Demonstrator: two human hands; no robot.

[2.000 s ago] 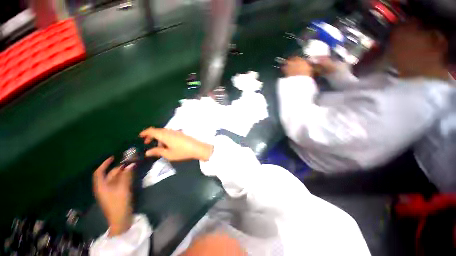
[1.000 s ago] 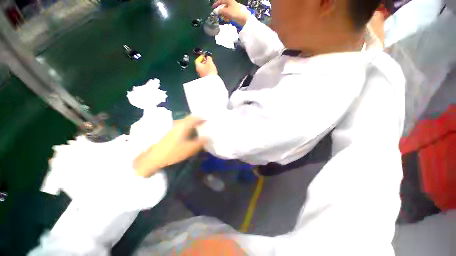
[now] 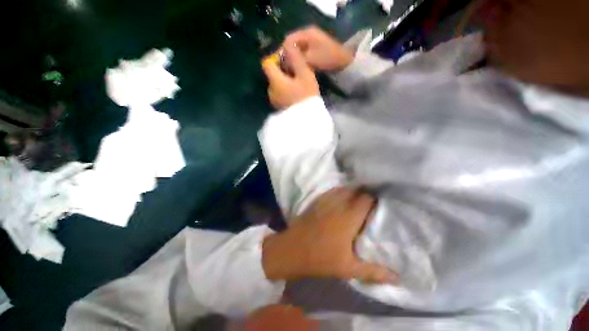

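My left hand (image 3: pixel 323 239) reaches across from the lower left and lies against a coworker's white sleeve (image 3: pixel 413 258) near the elbow. Its thumb and fingers are spread apart, with the fingertips partly hidden at a fold. I see no part in it. My right hand is not in view. A coworker's two hands (image 3: pixel 300 68) are close together over the green bench, with a small yellow piece (image 3: pixel 272 59) at the fingers. What else they hold is too blurred to tell.
Loose white wipes (image 3: pixel 123 174) overlap on the dark-green bench (image 3: pixel 213 152) at the left. A blurred metal piece (image 3: pixel 39 149) is behind them at the left edge. Small blurred pieces (image 3: pixel 232 16) lie near the top. The coworker's smock (image 3: pixel 465 149) fills the right side.
The view has swung right, and the wipes sit further left. My left hand has moved right, onto the coworker's sleeve. The coworker's hands have come together. My right hand has left the picture.
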